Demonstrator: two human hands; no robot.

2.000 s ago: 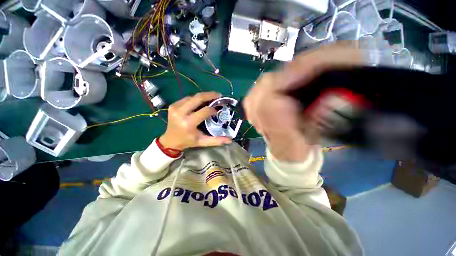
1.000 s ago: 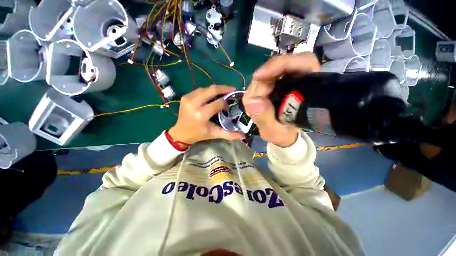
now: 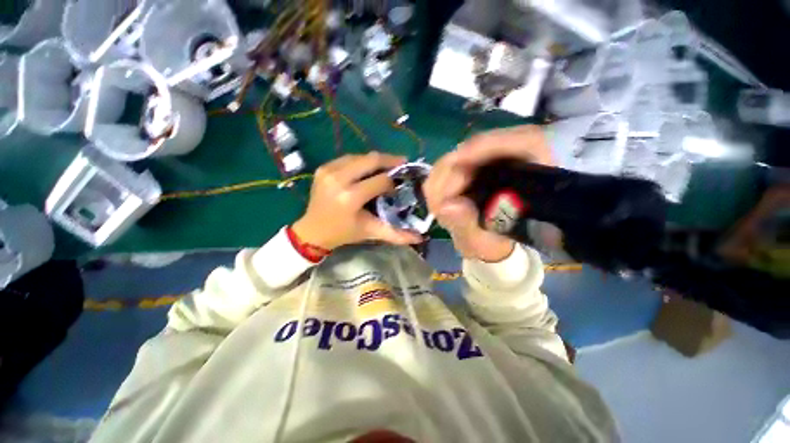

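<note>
My left hand (image 3: 346, 201) holds a white round housing (image 3: 404, 201) by its rim, close to my body at the bench's front edge. My right hand (image 3: 485, 177) is shut on a black electric screwdriver (image 3: 580, 212) with a red-and-white label. The screwdriver lies nearly level, its body pointing right and its front end towards the housing. My right fingers hide the tip, so I cannot tell if it touches a screw. Inside the housing are parts too blurred to make out.
Housings (image 3: 143, 112) stand at the left, one squarish housing (image 3: 102, 197) near the front edge. Tangled wired components (image 3: 299, 65) lie at the back centre beside the metal screw feeder (image 3: 494, 69). More housings (image 3: 645, 86) are stacked right. Part of another person's hand (image 3: 762, 229) shows far right.
The screwdriver and right hand came from the right and above to the housing, which my left hand keeps holding. Lately the tool has tilted slightly; the view is more blurred.
</note>
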